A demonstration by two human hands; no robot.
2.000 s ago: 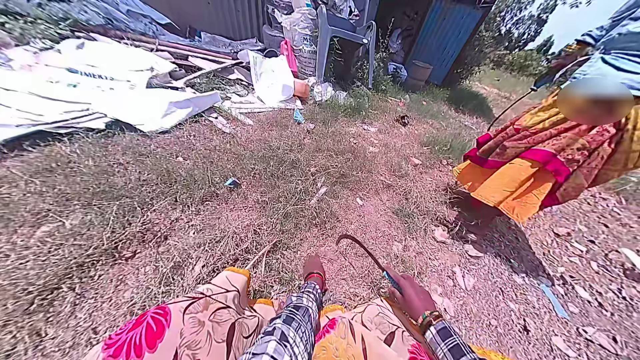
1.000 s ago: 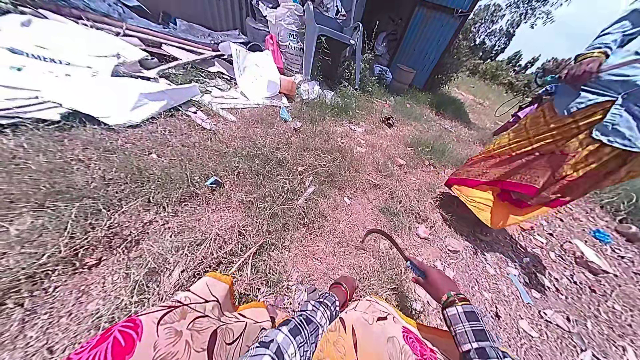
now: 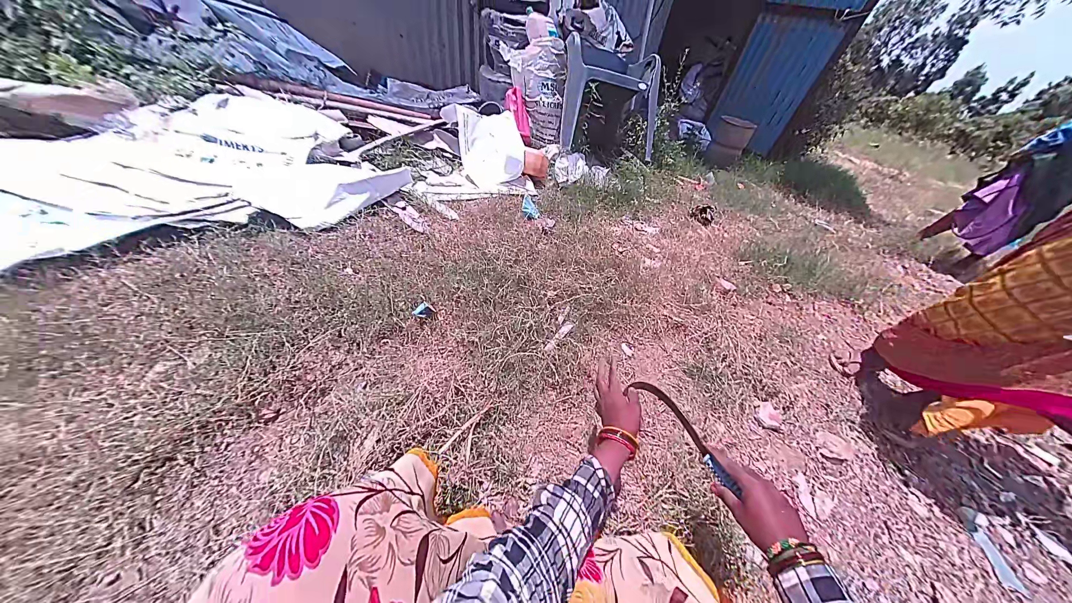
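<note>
My right hand (image 3: pixel 758 502), low and right of centre, is closed round the blue handle of a sickle (image 3: pixel 682 414). The dark curved blade arcs up and to the left, its tip close beside my left hand (image 3: pixel 617 406). That hand reaches forward over the ground with its fingers apart and nothing in them; bangles circle the wrist. Dry, short grass (image 3: pixel 502 335) spreads ahead of both hands. Whether the left fingers touch the ground, I cannot tell.
White sheets (image 3: pixel 276 159) lie at the left. A plastic chair (image 3: pixel 611 75), filled sacks (image 3: pixel 540 92) and a bucket (image 3: pixel 731 138) stand by a corrugated metal shed (image 3: pixel 783 67). Another person's patterned skirt (image 3: pixel 997 327) is at the right edge. Stones and litter dot the ground.
My left hand has stretched forward and its fingers have spread. The other person has moved toward the right edge, now partly out of view. The sickle stays in my right hand.
</note>
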